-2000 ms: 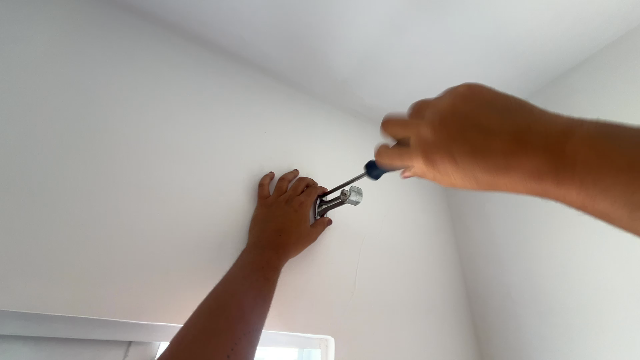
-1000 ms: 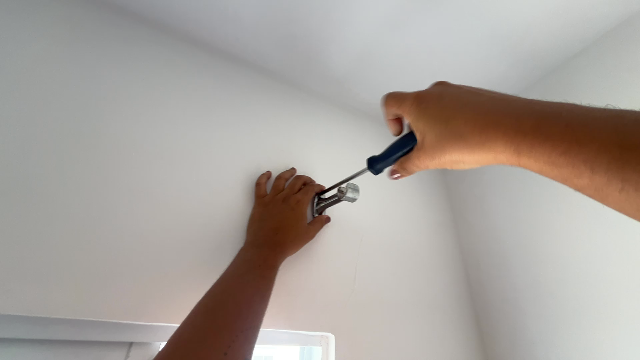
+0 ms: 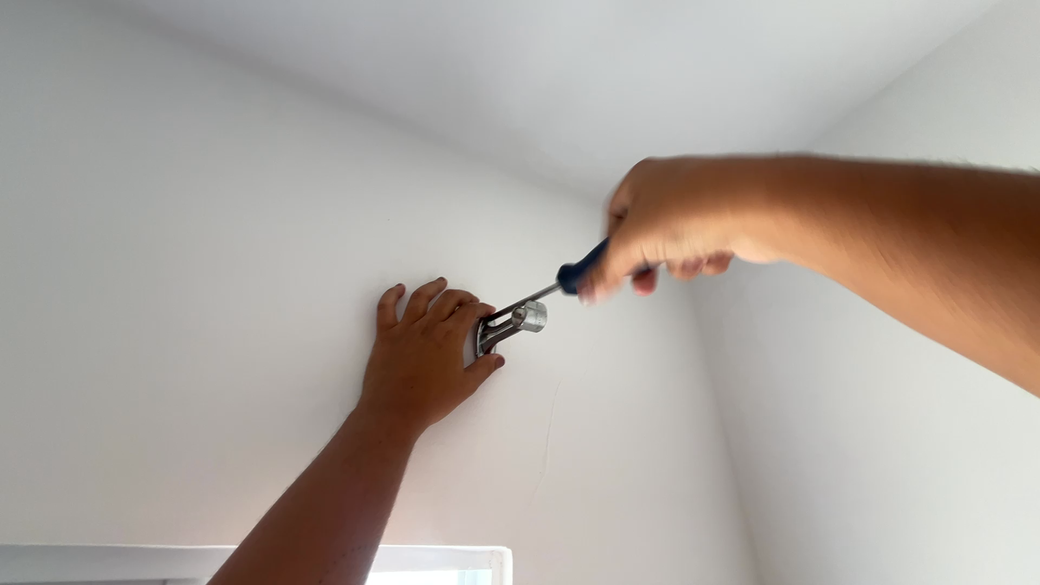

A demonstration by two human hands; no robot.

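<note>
A shiny metal wall bracket [image 3: 530, 316], perhaps for a curtain rod, stands out from the white wall with its base against it. My left hand [image 3: 426, 353] lies on the wall at the left of the bracket, thumb and index finger around the base and holding it there. In my right hand [image 3: 666, 231], up and to the right, is a screwdriver [image 3: 578, 268] with a dark blue handle. The shaft slants down left to the bracket's base. Its tip, and any screw there, cannot be made out behind my fingertips. Motion blurs my right hand.
The white ceiling [image 3: 487, 73] meets the wall above my hands. Another wall [image 3: 812, 455] forms a corner at the right. Below, at the bottom left, runs a white window or door frame [image 3: 439, 557] with bright light inside it.
My right hand has turned about the screwdriver handle, its fingers now lower and more of the handle covered than one second ago. My left hand and the bracket have stayed in place.
</note>
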